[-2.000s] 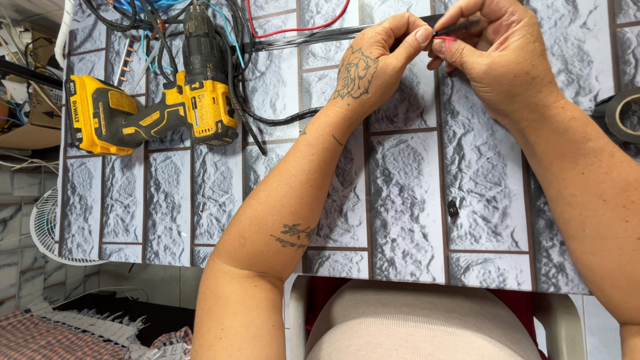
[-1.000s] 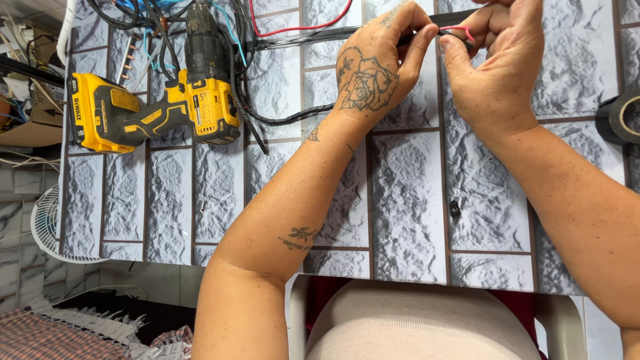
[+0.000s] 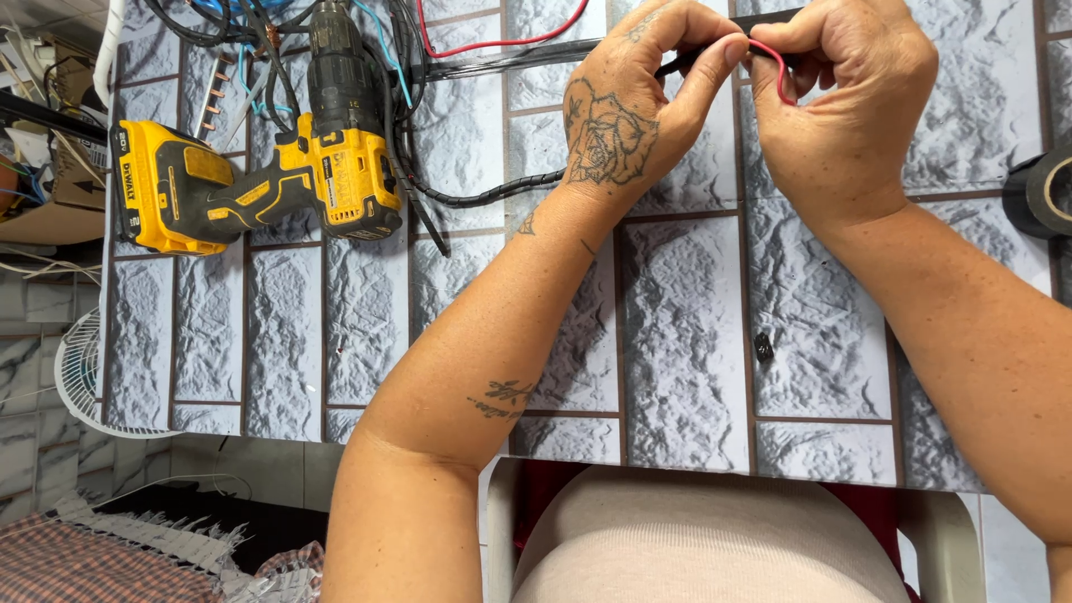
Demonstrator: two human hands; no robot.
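Note:
My left hand [image 3: 645,100] pinches a black cable [image 3: 677,60] between thumb and fingers near the top of the view. Close beside it, my right hand [image 3: 837,100] grips a red wire [image 3: 780,63] that bends down over the thumb, with a dark piece partly hidden behind the fingers. The fingertips of both hands nearly meet where the red wire and the black cable come together; the exact join is hidden. Spiral-wrapped black cable [image 3: 481,199] runs left from behind my left wrist. A small black scrap [image 3: 763,347] lies on the table below the hands.
On the left of the stone-patterned table [image 3: 682,335] lies a yellow and black DeWalt cordless drill [image 3: 260,184]. Tangled black and blue cables [image 3: 268,42] lie behind it, near a copper-toothed strip [image 3: 213,96]. A roll of black tape [image 3: 1043,194] sits at right; a white fan [image 3: 79,377] stands beyond the left edge.
My right hand has turned and its fingers have curled, and more of the red wire shows along its thumb. Both hands stay close together at the top; the drill has not moved.

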